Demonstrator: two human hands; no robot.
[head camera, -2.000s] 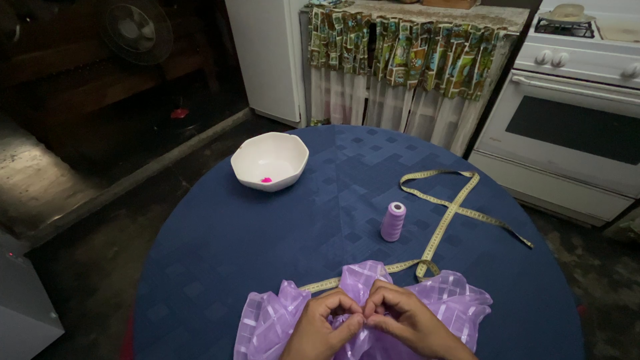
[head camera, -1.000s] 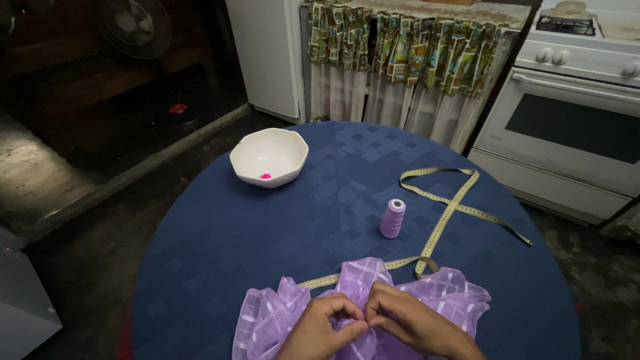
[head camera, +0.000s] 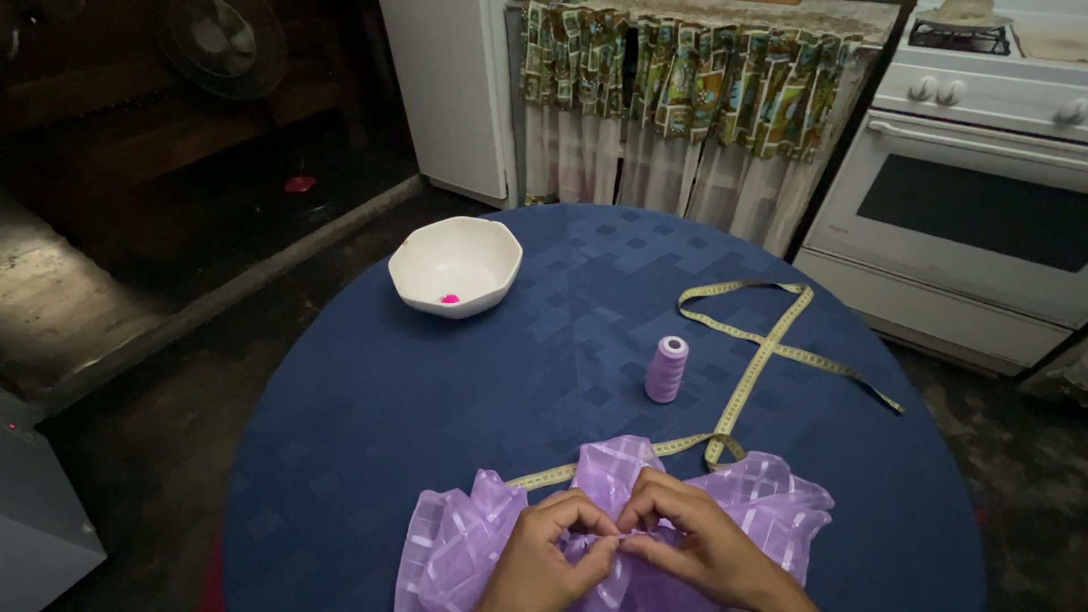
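Note:
Sheer purple fabric (head camera: 463, 544) with pale stripes lies bunched at the table's near edge. My left hand (head camera: 557, 548) pinches a gathered part of it between thumb and forefinger. Close beside it, fingertips almost touching, my right hand (head camera: 693, 540) pinches the same gathered part. Whether a needle is between the fingers cannot be seen. A cone of purple thread (head camera: 666, 371) stands upright beyond my right hand. A yellow measuring tape (head camera: 752, 374) lies looped to the right of the thread, and part of it runs behind the fabric.
A white angular bowl (head camera: 456, 263) with a small bright pink item (head camera: 450, 299) inside stands at the far left of the round table with its blue cloth (head camera: 408, 408). Past the table are a white stove (head camera: 960, 195), a curtained counter (head camera: 680, 93) and a fan (head camera: 223, 42).

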